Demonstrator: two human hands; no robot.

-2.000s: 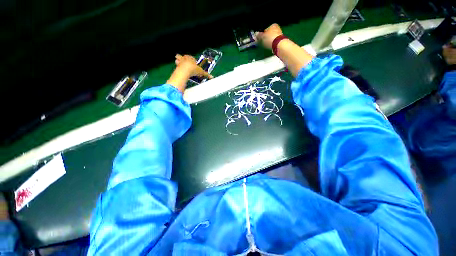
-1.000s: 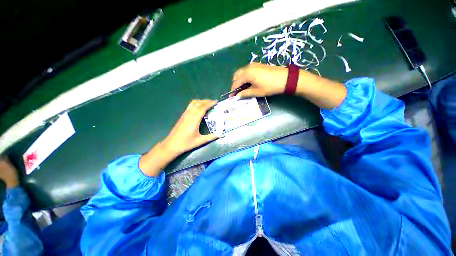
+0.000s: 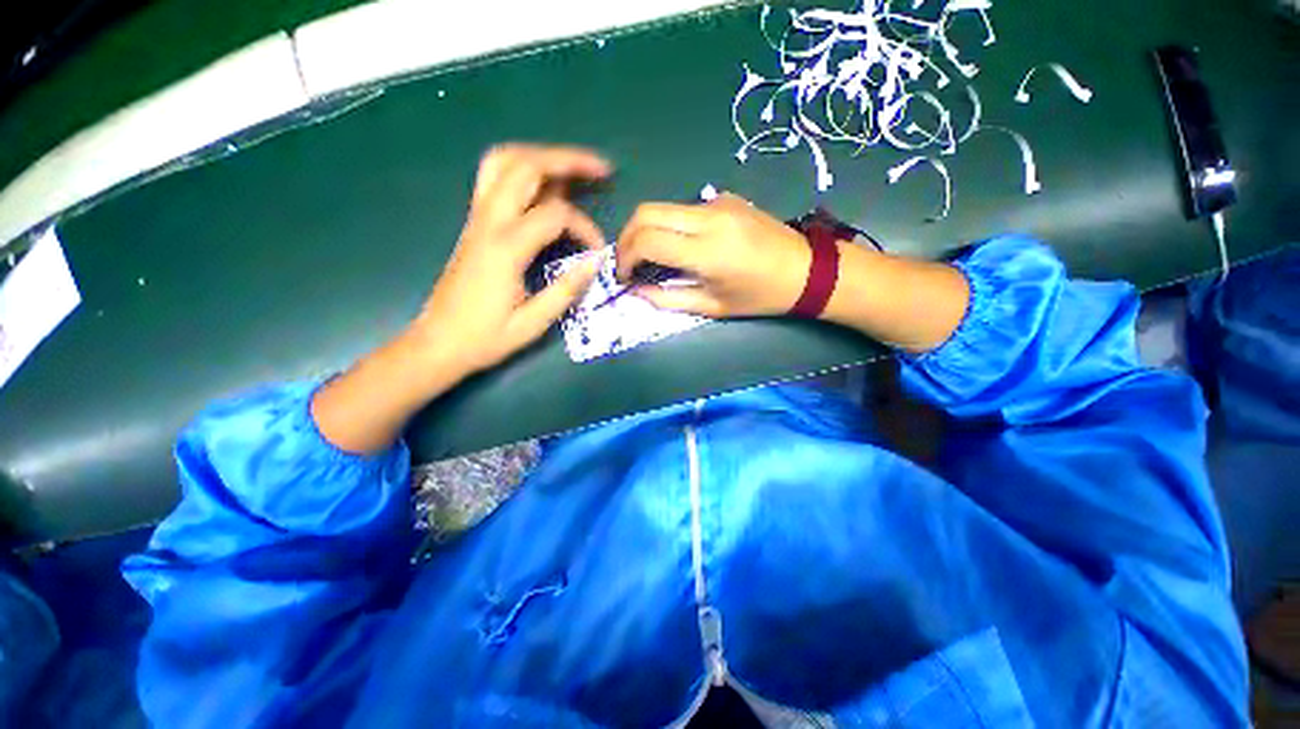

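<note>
The open phone unit (image 3: 627, 328), white inside, lies on the green mat near the bench's front edge. My left hand (image 3: 516, 264) is at its left end, thumb and a finger against it and the index finger raised and blurred. My right hand (image 3: 724, 259) is over its upper side, fingers bent around a thin dark tool (image 3: 616, 296) whose tip is over the phone's left part. The fingers hide the phone's upper edge and part of its right end.
A loose pile of white curly flex cables (image 3: 863, 86) lies beyond my right hand. A slim black phone (image 3: 1192, 128) with a white cable (image 3: 1220, 245) lies at far right. A white paper card (image 3: 36, 302) is at the left edge. A white rail (image 3: 428, 43) runs along the back.
The view has shifted, and the belt unit at upper left has left the picture. My left hand has raised its index finger. The dark tool's tip now shows over the phone's left part.
</note>
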